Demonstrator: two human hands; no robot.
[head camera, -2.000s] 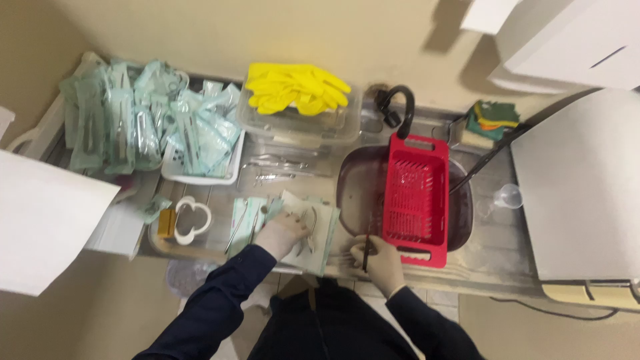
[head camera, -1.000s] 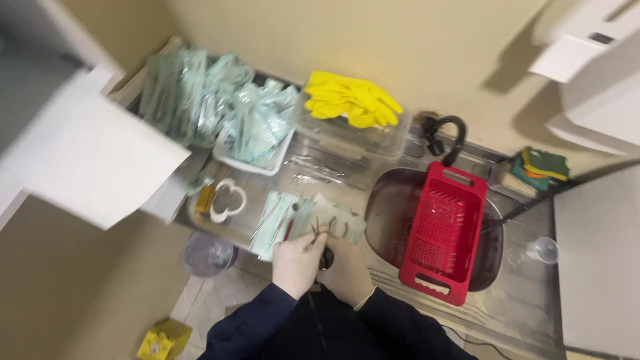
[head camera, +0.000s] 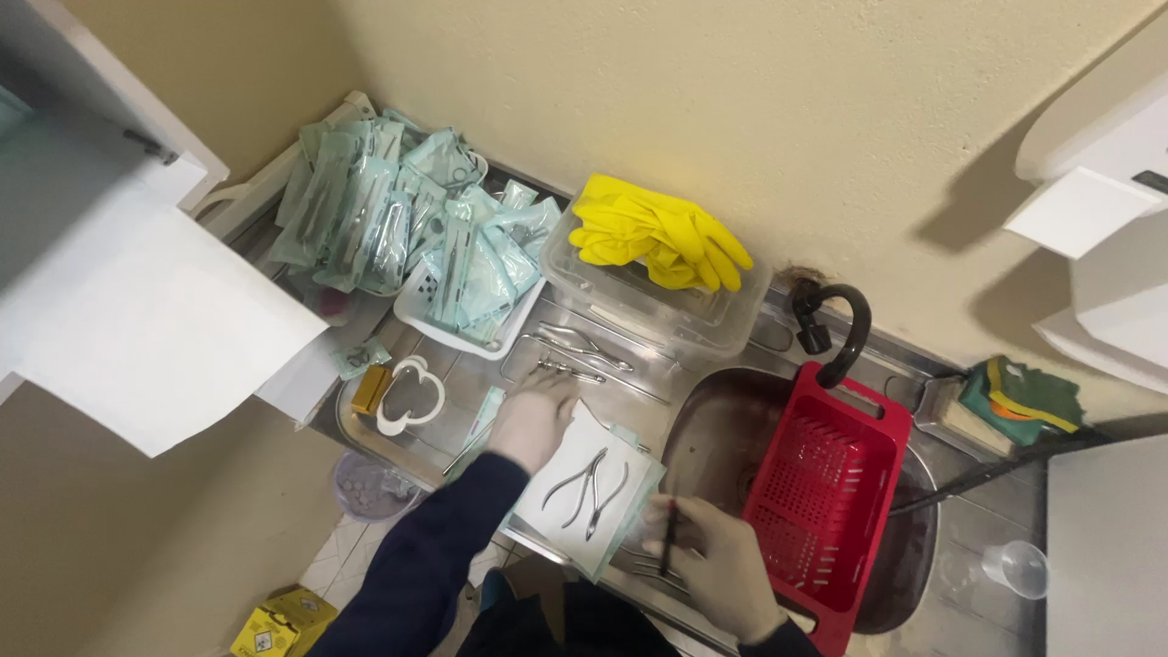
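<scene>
My left hand (head camera: 537, 415), in a pale glove, reaches over the steel counter with its fingertips at several metal instruments (head camera: 570, 372); whether it grips one cannot be told. Just beyond them lie metal pliers (head camera: 589, 347). Gloved too, my right hand (head camera: 716, 557) holds a thin dark tool (head camera: 670, 537) near the sink's left edge. Between the hands, dental-type pliers (head camera: 593, 493) with spread handles rest on a white sheet (head camera: 558, 511) over green-edged sterilization pouches (head camera: 650, 482).
A red plastic basket (head camera: 826, 502) sits across the dark sink (head camera: 707, 429) under a black faucet (head camera: 858, 319). Yellow rubber gloves (head camera: 657, 233) lie on a clear plastic box (head camera: 730, 328). Filled pouches (head camera: 365, 214) and a white basket (head camera: 465, 342) stand at left; a white cabinet door (head camera: 137, 301) juts in.
My left hand has moved from beside my right hand, over the sheet, to the instruments beyond it. The hands are now apart, and the pliers on the sheet show clearly.
</scene>
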